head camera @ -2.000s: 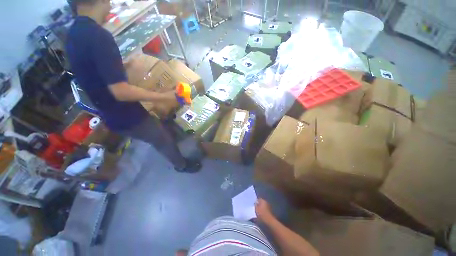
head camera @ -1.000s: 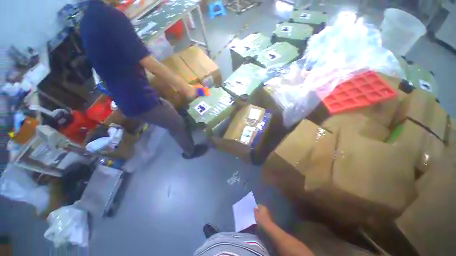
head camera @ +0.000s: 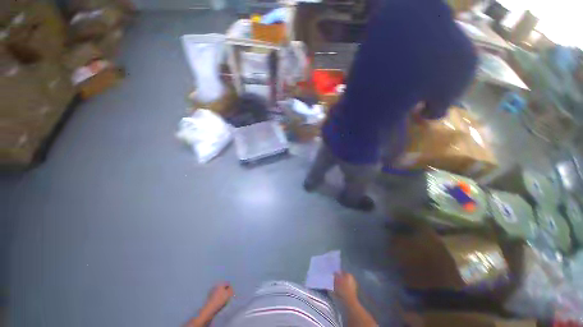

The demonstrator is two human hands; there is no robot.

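My right hand (head camera: 346,285), at the bottom centre, holds a folded white sheet (head camera: 324,270) by its right edge. The sheet is over the grey floor in front of my striped shirt. The print on it is too blurred to read. My left hand (head camera: 221,294) is at the lower left of my body, bare and small in the picture. Nothing shows in it, and its fingers look curled.
A person in a dark blue shirt (head camera: 409,76) bends over a carton (head camera: 450,144). An orange and blue tape dispenser (head camera: 462,196) lies on a green case (head camera: 447,185). White bags (head camera: 206,133) and a grey tray (head camera: 261,142) are on the floor. Large cartons stand at the left.
The view has swung left. My left hand has come into view. The other person has turned and bent over the carton, and the tape dispenser has left that person's hand. The sheet stays in my right hand.
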